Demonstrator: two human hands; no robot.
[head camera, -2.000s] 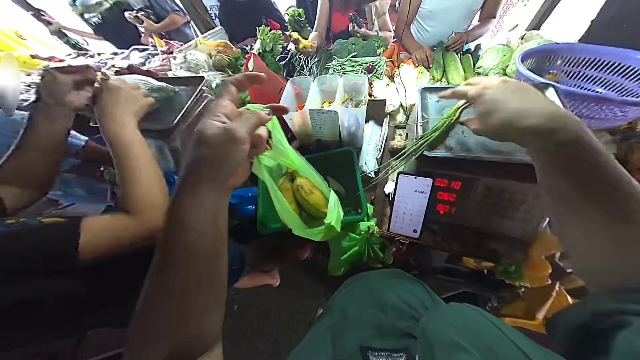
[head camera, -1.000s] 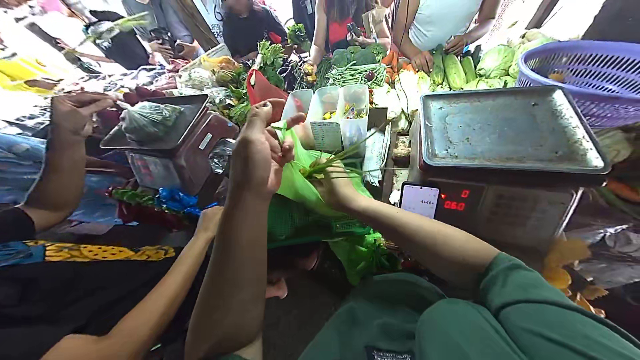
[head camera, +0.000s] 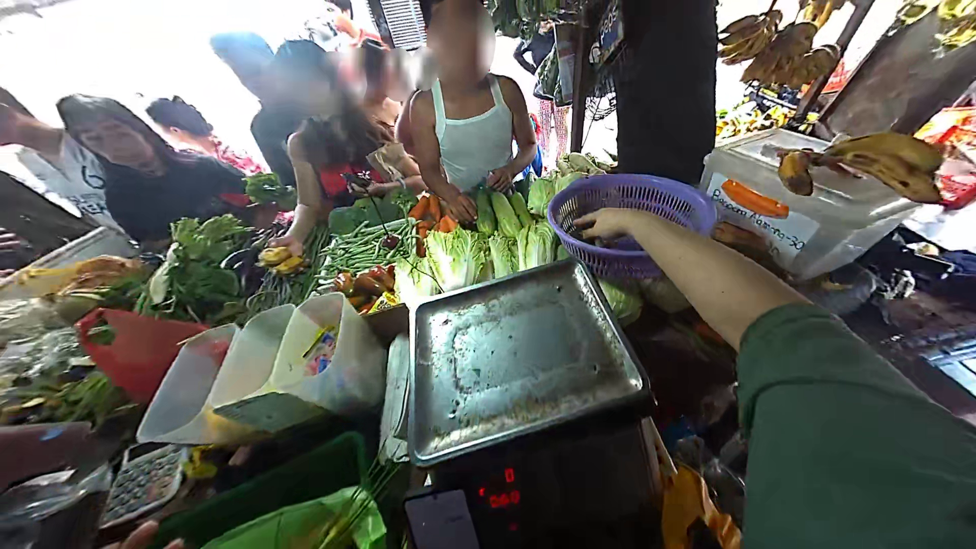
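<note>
My right hand (head camera: 610, 225) reaches over the near side into a purple plastic basket (head camera: 648, 263); its fingertips are partly hidden by the wall, so what they touch cannot be told. At the bottom left edge only the fingertips of my left hand (head camera: 141, 537) show, beside a green plastic bag (head camera: 305, 522) with long green stalks poking out. The bag lies by a dark green crate (head camera: 267, 484). A bare metal weighing pan (head camera: 526, 358) sits on a digital scale with red digits, a phone (head camera: 441, 520) leaning at its front.
Left of the scale stand translucent plastic containers (head camera: 248, 370) and a red bag (head camera: 137, 351). Behind lie napa cabbages (head camera: 457, 259), green beans (head camera: 362, 248) and cucumbers (head camera: 505, 213). Several people stand across the stall. A lidded white box (head camera: 808, 206) bearing bananas is at the right.
My right hand has moved from the green bag to the purple basket. My left hand has dropped to the lower edge. The view has swung up and right.
</note>
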